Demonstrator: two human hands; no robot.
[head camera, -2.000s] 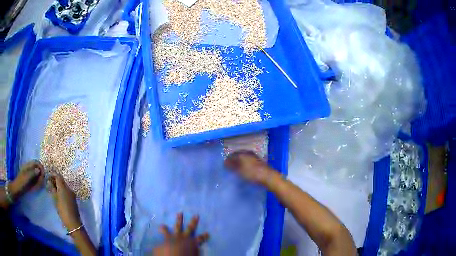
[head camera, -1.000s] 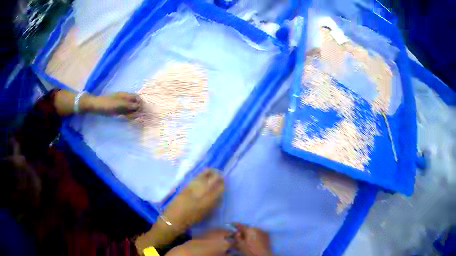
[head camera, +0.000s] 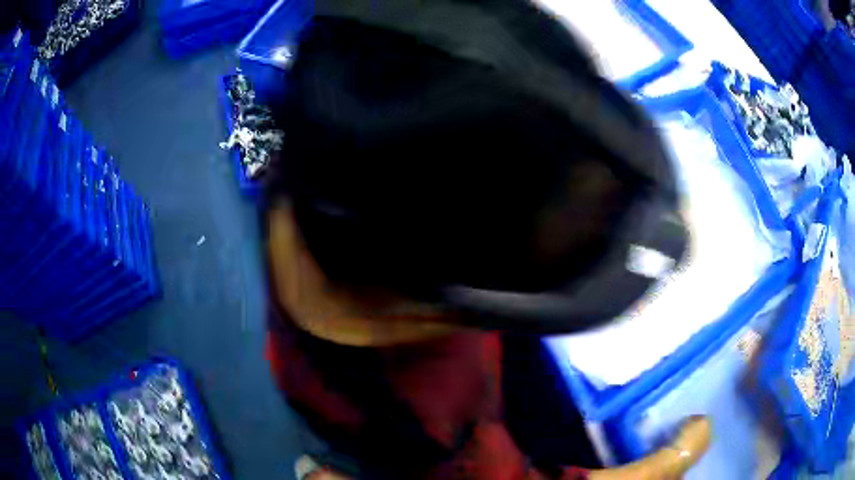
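Observation:
Neither of my hands can be made out. Another person's dark-capped head (head camera: 469, 169) fills the middle, blurred. A bare hand (head camera: 689, 445) at bottom right seems to come from that person's red-black sleeve and lies over a lined blue tray (head camera: 731, 389). A tilted blue tray with beige grain-sized parts (head camera: 820, 328) stands at the right edge. A brownish blur beside it cannot be identified. A larger tray (head camera: 694, 309) with an overexposed white liner lies behind the head; no parts can be made out on it.
Stacked blue totes (head camera: 75, 206) stand on the floor at left. A tray of silvery parts (head camera: 159, 422) is at bottom left. A bin of metallic parts (head camera: 769, 117) is at upper right, and another (head camera: 253, 131) is left of the cap.
The view has swung left, so the trays have shifted right. The neighbour's head and the floor have come into view. My hands, low over the middle tray before, can no longer be made out.

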